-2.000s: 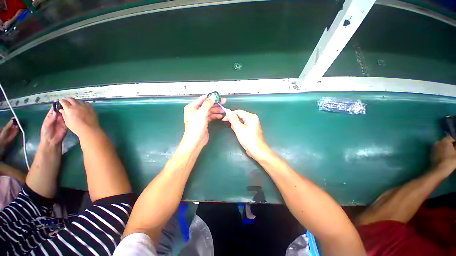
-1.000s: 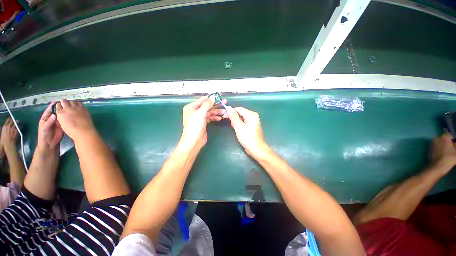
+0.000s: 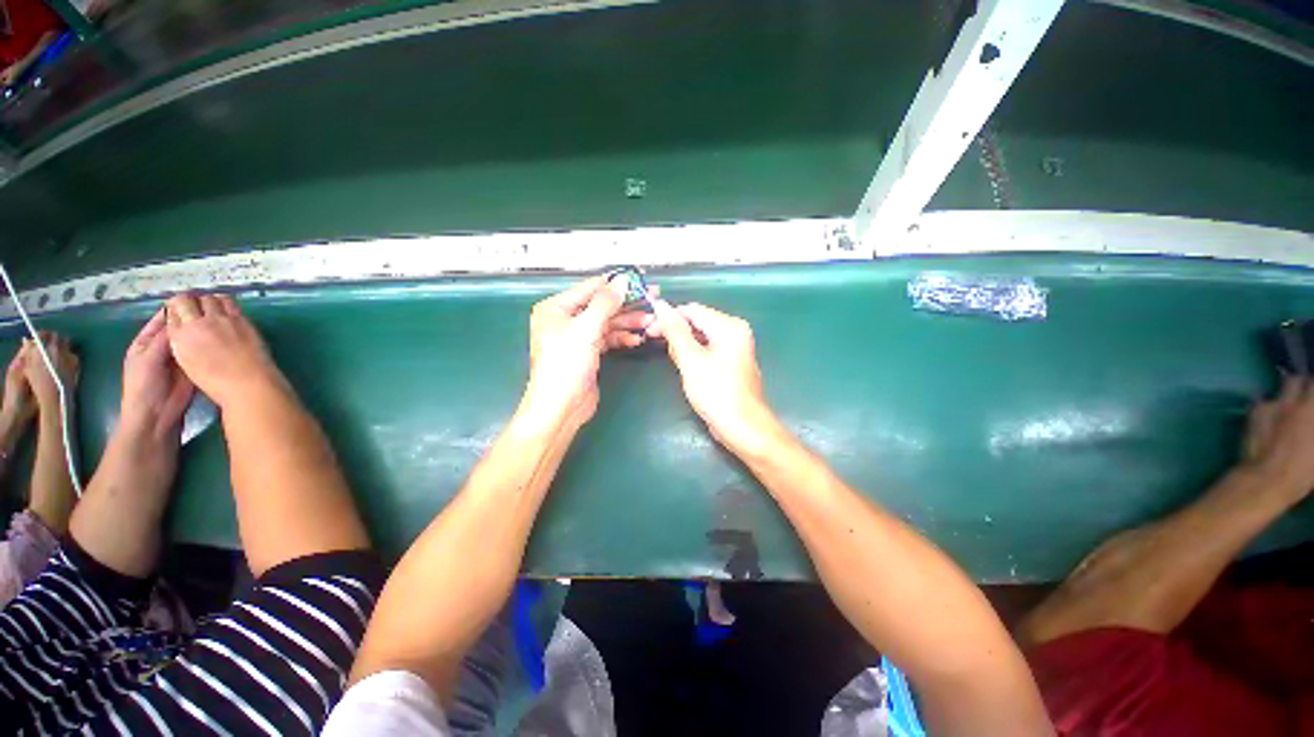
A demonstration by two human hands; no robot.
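Note:
My left hand [image 3: 571, 338] is above the bench near the white rail. It pinches a small roundish green circuit board [image 3: 628, 279] with a dark edge between thumb and fingers. My right hand [image 3: 706, 353] is just to the right, its fingertips closed on a thin pale hand tool [image 3: 653, 303] that points up and left at the board. The tool's tip is at or very near the board; contact is too small to tell. The tool's rear end is hidden in my right fingers.
A clear crinkled plastic bag [image 3: 979, 297] lies right of my hands on the green bench [image 3: 865, 432]. Beyond are the white rail [image 3: 432, 256], an upright [image 3: 951, 123] and a dark green conveyor [image 3: 692, 115]. A striped-sleeved neighbour's hands are left; a red-clad neighbour's hand holds something black right.
My hands stay almost in place, with small finger shifts at the board. A small piece on the conveyor has moved left. The left neighbour's hands have closed over their dark part.

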